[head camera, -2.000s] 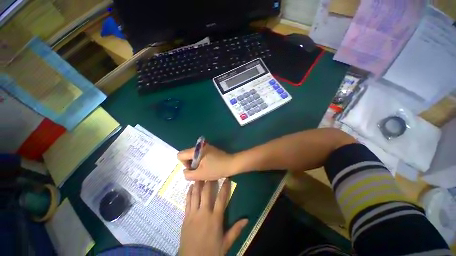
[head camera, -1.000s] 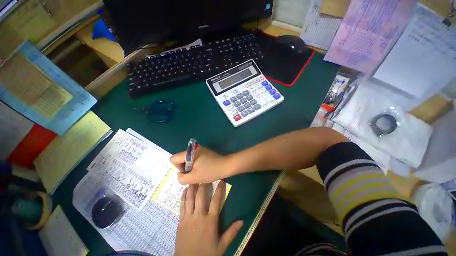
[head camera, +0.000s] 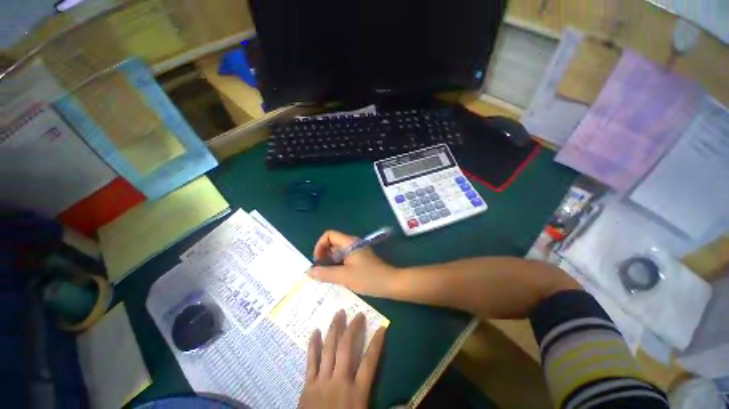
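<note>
A white label sheet with yellow edges (head camera: 308, 307) lies on the printed list (head camera: 232, 369). My left hand (head camera: 344, 367) lies flat on the sheet's lower part, fingers spread, cut off by the bottom edge. My right hand (head camera: 352, 270) holds a slim pen (head camera: 364, 242) at the sheet's upper left edge, the pen's barrel tilted to the right. The pen tip is hard to see. A round dark coil in a clear bag (head camera: 197, 326) sits on the list's left part.
A calculator (head camera: 430, 190) stands beyond my right hand, before a keyboard (head camera: 364, 137). Dark scissors (head camera: 304, 194) lie left of it. A tape roll (head camera: 100, 303) and yellow pad (head camera: 164, 228) are at left. A packet with a dark ring (head camera: 639, 274) is at right.
The view has tilted, so the desk items appear lower and further right. The pen has swung from nearly upright to leaning right. More of the label sheet shows between my hands.
</note>
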